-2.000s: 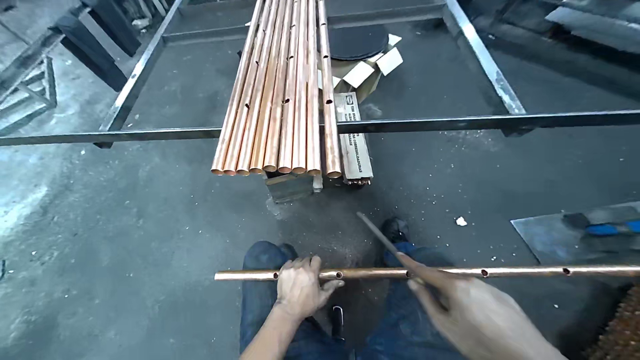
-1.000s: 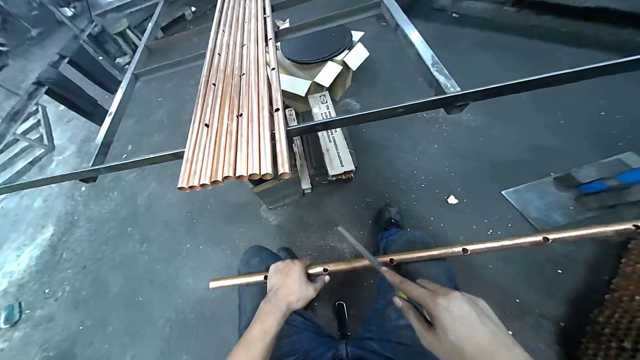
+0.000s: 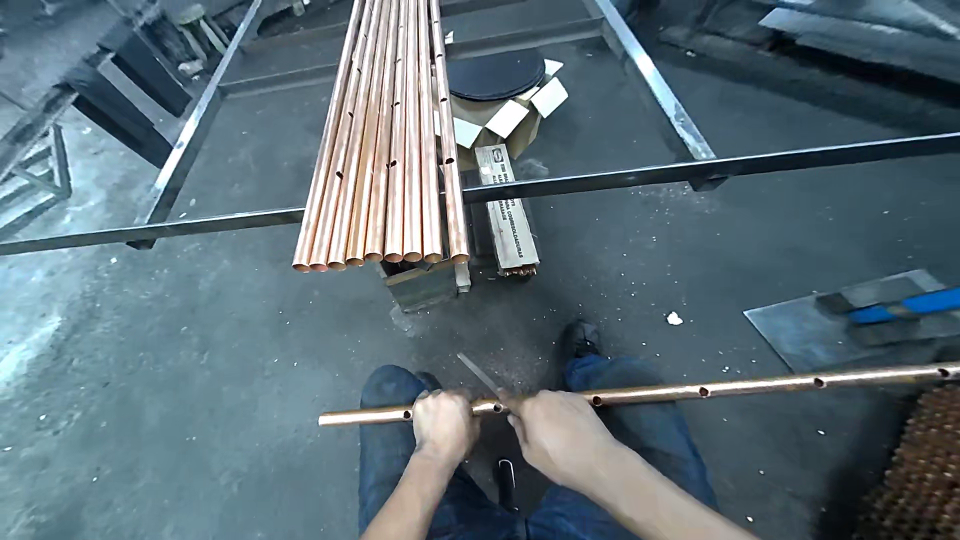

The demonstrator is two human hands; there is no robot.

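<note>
A copper pipe [image 3: 652, 393] with several drilled holes lies across my thighs, its left end past my left knee. My left hand [image 3: 444, 426] is closed around it between two holes near that end. My right hand [image 3: 559, 431] grips a thin metal file [image 3: 478, 373], whose blade slants up and left beside a hole just right of my left hand. The file's handle is hidden in my fingers. Ahead, several copper pipes [image 3: 390, 172] with holes rest side by side on a metal frame.
The steel frame [image 3: 585, 180] spans the view ahead. Beyond its front bar are an open carton [image 3: 517, 124] with a black disc [image 3: 495, 73] and a long printed box [image 3: 510, 225]. A metal sheet [image 3: 795, 322] with a blue-handled tool [image 3: 907, 304] lies right, above rusty-brown stacked pieces [image 3: 915, 472].
My right hand and the file have moved left along the pipe, closer to my left hand. The file was at a hole farther right before.
</note>
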